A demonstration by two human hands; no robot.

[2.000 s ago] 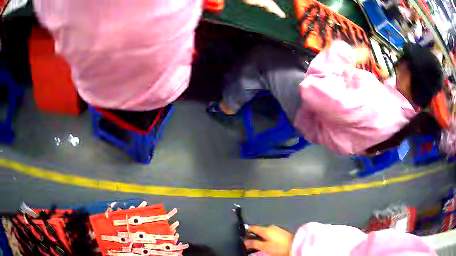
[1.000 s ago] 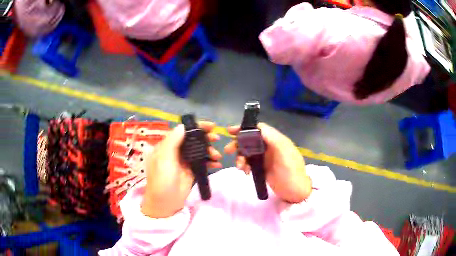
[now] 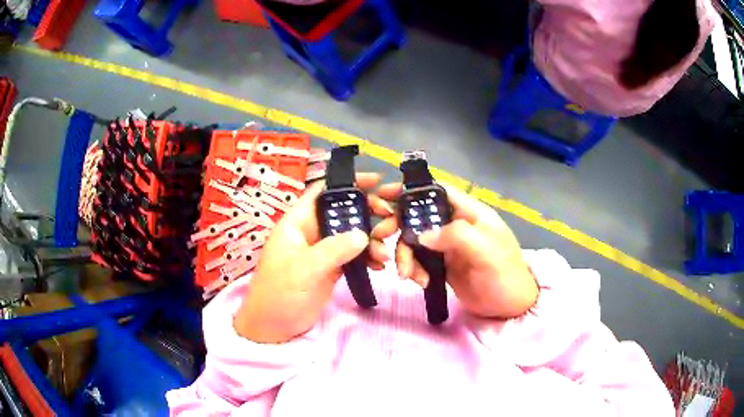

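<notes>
My left hand [image 3: 298,256] holds a black smartwatch [image 3: 343,210] with its lit screen facing up, showing rows of white icons. My left thumb lies on the lower part of that screen. My right hand [image 3: 477,252] holds a second black smartwatch [image 3: 423,208] beside it, also lit with white icons, and my right thumb rests on its lower edge. Both black straps hang below and stick out above the cases. A silvery buckle [image 3: 414,155] shows at the top of the right watch's strap. The two watches are close together but apart, over my lap.
Red trays with pale pink-strapped watches [image 3: 245,204] stand at my left, beside trays of black watches [image 3: 135,195]. A blue frame [image 3: 75,175] is left of them. Blue stools [image 3: 555,122] and a seated person in pink [image 3: 600,61] are ahead, beyond a yellow floor line [image 3: 522,210].
Both watch screens now show icons instead of a text-like display on the left and a dim face on the right. Both thumbs have moved onto the screens. The view has shifted, showing more left-side trays.
</notes>
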